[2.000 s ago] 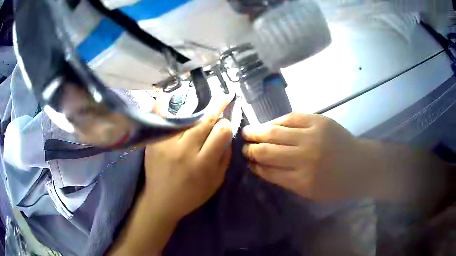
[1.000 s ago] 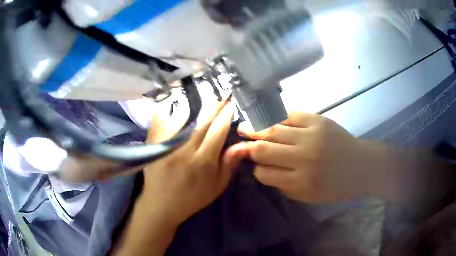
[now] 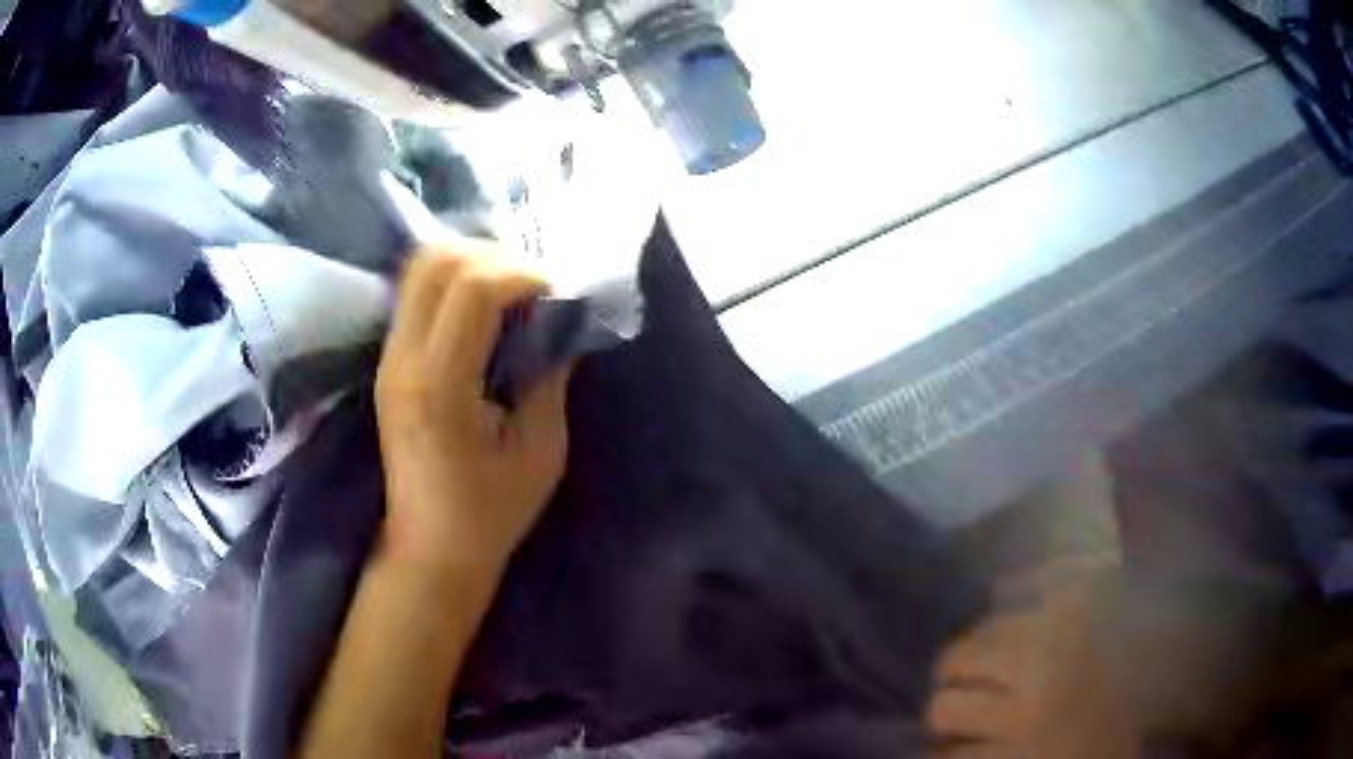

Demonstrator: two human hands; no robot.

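Dark charcoal cloth spreads from below the machine head down over the table's front edge, with a pointed corner standing up near the middle. My left hand grips a folded edge of it, left of that corner, where a small pale piece shows. My right hand is low at the right, blurred and partly cut off, at the dark cloth's edge; its grip cannot be made out. Light blue-grey cloth lies heaped at the left.
The white machine head is at the top, with the ribbed grey cylinder beside it. The white table has a printed ruler along its grey edge. Dark cords lie at the top right.
My left hand has moved left, away from the needle area, with cloth in its fingers. My right hand has moved down and right. The machine head sits higher in view and the curved shiny part is gone.
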